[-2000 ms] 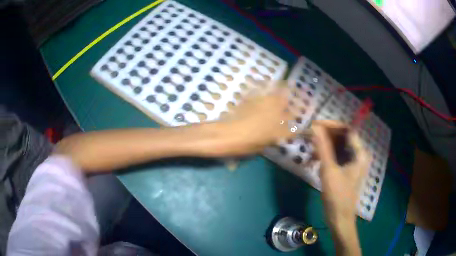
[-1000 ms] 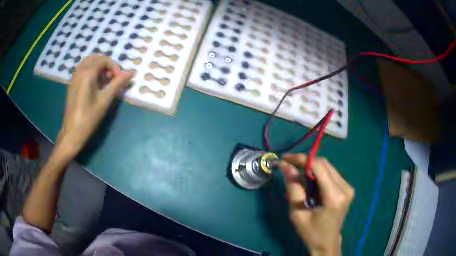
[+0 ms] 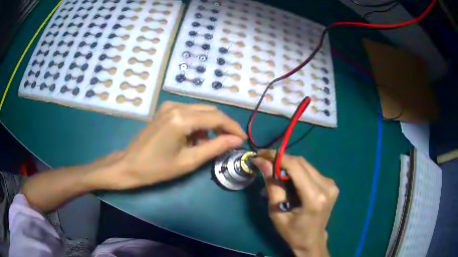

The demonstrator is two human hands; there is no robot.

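The silver metal fixture (image 3: 230, 171) stands on the green mat, with its brass collar (image 3: 247, 162) facing my right hand. My right hand (image 3: 301, 198) holds the wired hand tool (image 3: 284, 193), with a red lead at its end. Its thumb and finger meet at the brass collar. My left hand (image 3: 188, 143) is just left of and above the fixture, with thumb and index finger nearly together near the collar. Whether a small part is between its fingertips cannot be seen.
The left foam tray (image 3: 139, 108) and right foam tray (image 3: 241, 103) lie behind the fixture. Red and black leads (image 3: 296, 68) loop over the right tray. A cardboard piece (image 3: 402, 80) and spare trays (image 3: 419, 201) are at the right. Blue tape (image 3: 374, 185) runs down the mat.
My left hand has moved from the left foam tray to the fixture. My right hand stays at the brass collar with the tool. The view has shifted slightly.
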